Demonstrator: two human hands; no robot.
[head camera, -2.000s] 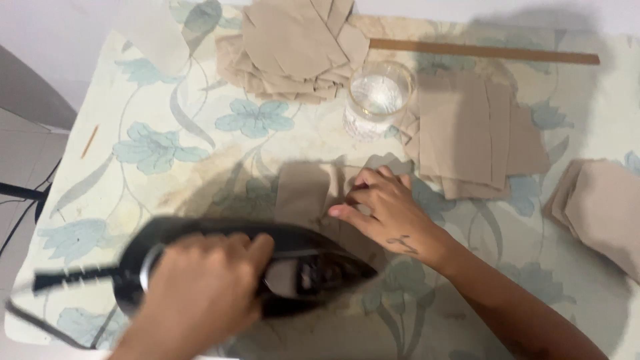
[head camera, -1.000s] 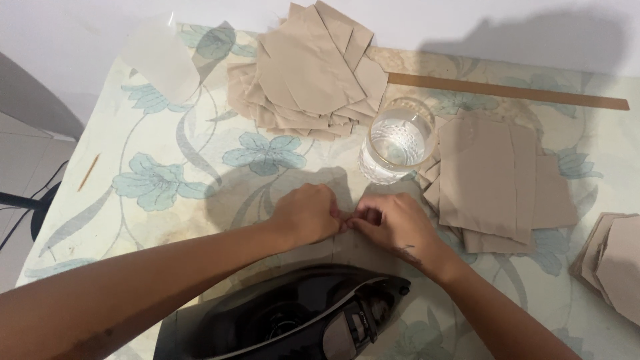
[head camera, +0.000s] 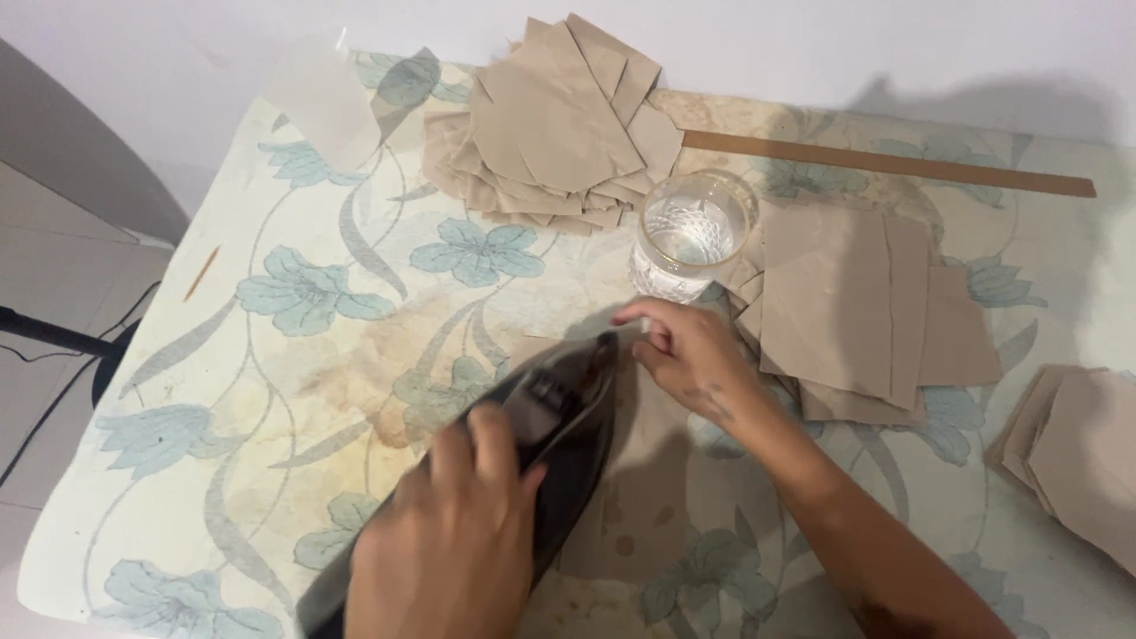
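Note:
My left hand (head camera: 453, 524) is wrapped around the handle of a dark clothes iron (head camera: 568, 453), whose tip points up and right. Under and beside the iron lies a beige fabric piece (head camera: 652, 524) with a few dark wet spots. Close to the iron's tip is my right hand (head camera: 688, 355), thumb and fingers bent near the top end of that piece; whether they pinch the cloth cannot be told. Just above this hand stands a cut-glass tumbler (head camera: 688, 235) holding clear liquid.
Beige fabric pieces form a heap (head camera: 559, 115) at the back, a stack (head camera: 834, 302) right of the tumbler and another stack (head camera: 1087, 444) at the right edge. A flat brown strip (head camera: 887, 164) lies along the back. A translucent sheet (head camera: 324, 102) lies back left on the floral cloth (head camera: 204, 373).
One second ago both hands were together at the fabric and the iron stood apart from them. Now my left hand grips the iron, which is turned and over the piece.

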